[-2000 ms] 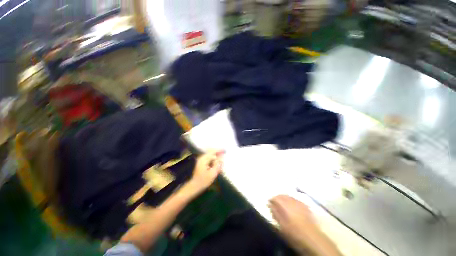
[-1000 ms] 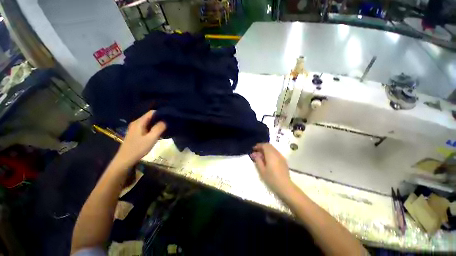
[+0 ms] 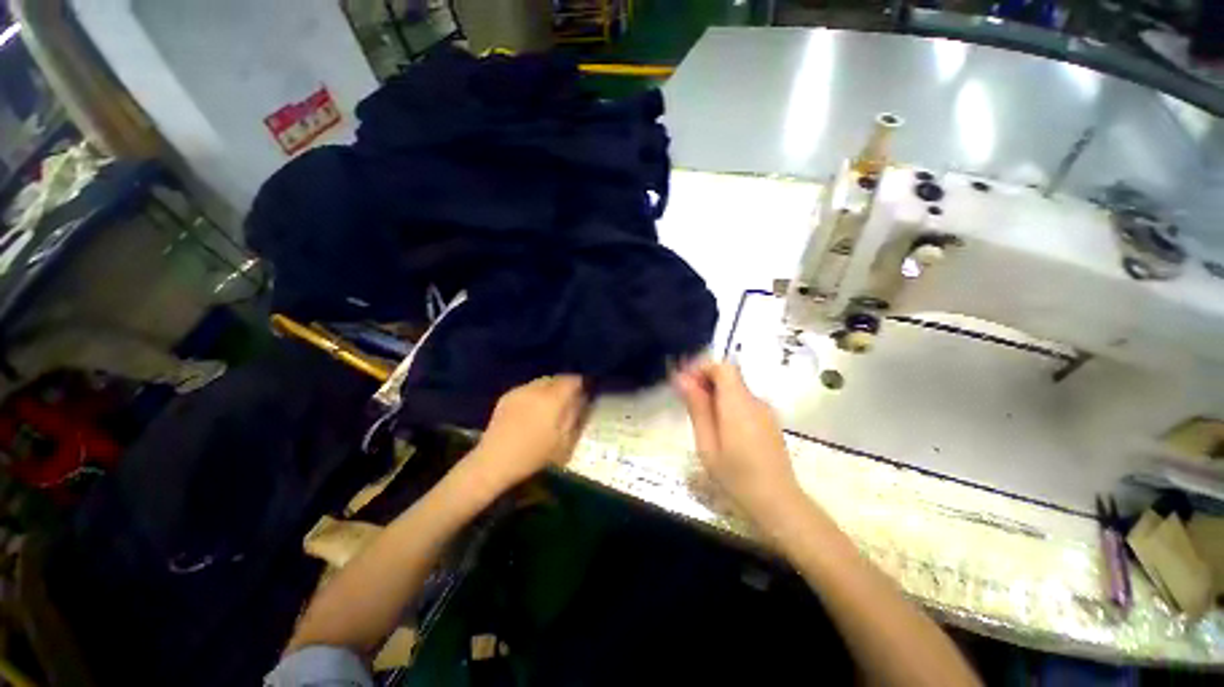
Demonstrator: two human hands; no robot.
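A large navy garment body (image 3: 537, 228) lies heaped on the left of the white sewing table, its near edge at the table's front. My left hand (image 3: 540, 423) grips its near edge. My right hand (image 3: 725, 423) is at the garment's right front edge; it is blurred, and whether the fingers hold cloth cannot be told. A pale drawcord (image 3: 423, 352) shows along the garment's left side. The white sewing machine (image 3: 993, 255) stands to the right, with no cloth seen under its needle area.
Tan pieces (image 3: 1175, 557) lie at right beside dark snips and a pinkish pen (image 3: 1115, 564). More dark cloth (image 3: 215, 470) with tan pieces hangs below at left. A yellow bar (image 3: 332, 349) runs beside the table. A grey-white table (image 3: 873, 101) stands behind.
My left hand has moved right and nearer my right hand. The garment's front part has bunched up, and a pale drawcord now shows at its left. The view has shifted slightly.
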